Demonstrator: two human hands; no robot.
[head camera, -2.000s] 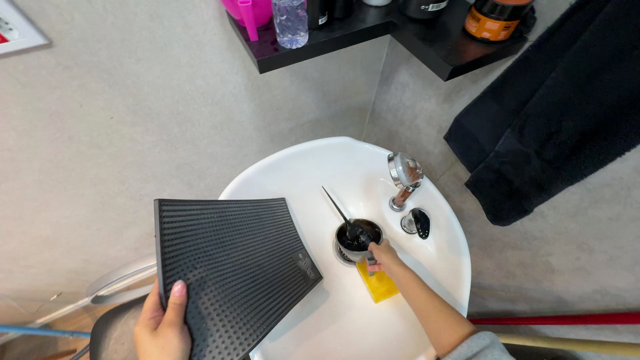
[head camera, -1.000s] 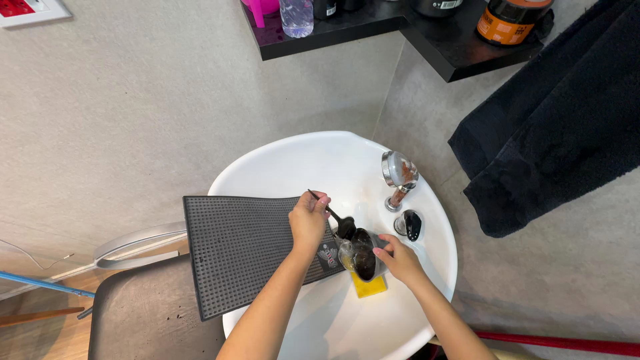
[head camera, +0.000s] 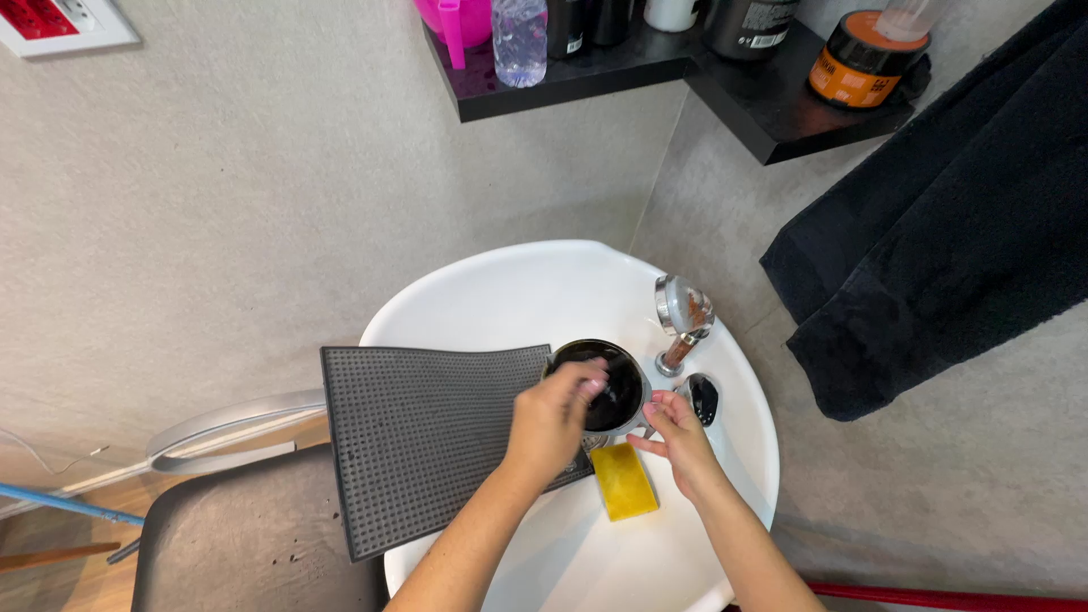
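My right hand (head camera: 682, 438) grips the side of a round dark bowl (head camera: 625, 399), tilted over the white washbasin (head camera: 476, 289). My left hand (head camera: 557, 416) is at the bowl's opening, its fingers bent inside; blur hides whether they hold anything. A black studded rubber mat (head camera: 425, 433) lies across the basin's left rim, beside and partly under my left forearm. Just below the bowl, a yellow sponge (head camera: 625, 482) rests in the basin. The chrome hand shower (head camera: 684, 310) stands behind the bowl to the right, with the tap lever (head camera: 702, 398) close to my right fingers.
A black corner shelf (head camera: 561, 98) above the basin carries a pink container (head camera: 455, 21), a clear bottle (head camera: 520, 42) and an orange-and-black jar (head camera: 863, 64). Dark towels (head camera: 926, 229) hang at the right. A dark chair seat (head camera: 255, 527) adjoins the basin at lower left.
My left hand has let go of the mat, which now lies over the basin rim. It held the dark utensil one second ago; that utensil is no longer distinct. The bowl is up off the basin floor.
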